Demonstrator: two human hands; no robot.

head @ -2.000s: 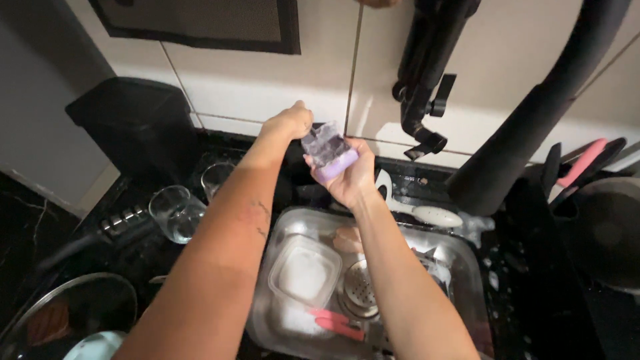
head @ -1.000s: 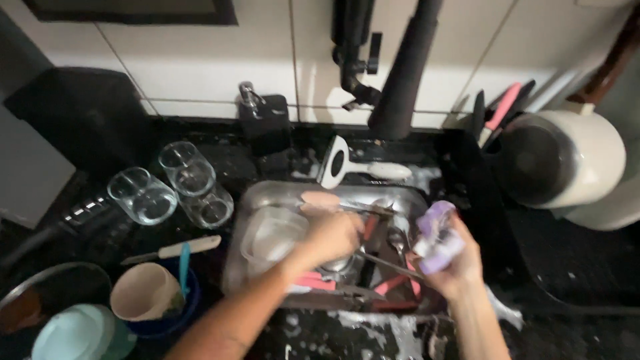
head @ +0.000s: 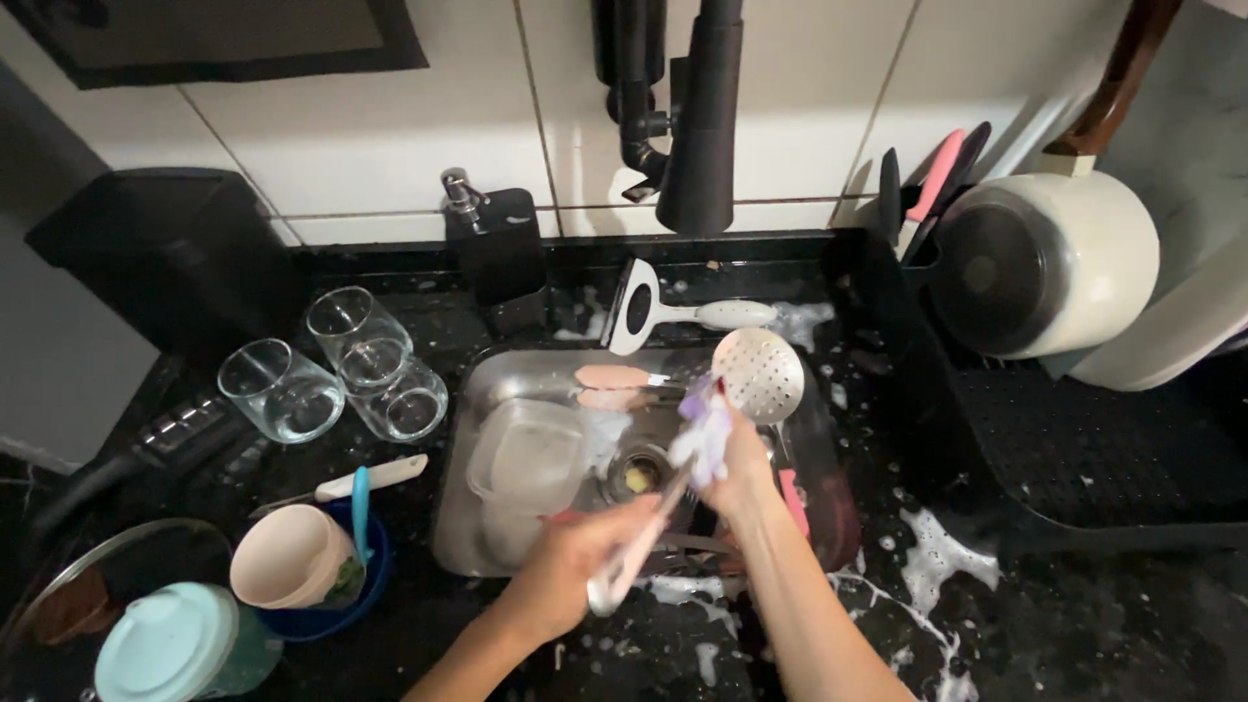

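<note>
Over the front of the steel sink (head: 458,526), my left hand (head: 575,556) grips the pale handle of a skimmer. The skimmer's round perforated head (head: 759,375) points up toward the sink's back right corner. My right hand (head: 733,466) presses a foamy purple sponge (head: 704,434) around the skimmer's shaft. Inside the sink lie a clear plastic container (head: 531,456) at the left, a pink-handled utensil (head: 619,377) at the back and another pink handle (head: 794,502) at the right. Food bits sit in the drain (head: 639,476).
Drinking glasses (head: 283,390) stand left of the sink, near a peach cup (head: 292,556) in a blue bowl (head: 317,619). Behind are a black soap dispenser (head: 497,244), a white-handled squeegee (head: 682,312) and the black faucet (head: 702,127). A cream pot (head: 1102,263) rests in the black dish rack (head: 1072,536) at right.
My hands have come down from near the back wall, where they were together two seconds ago. The skimmer is now raised, held in my left hand with the sponge on it. The view has shifted.
</note>
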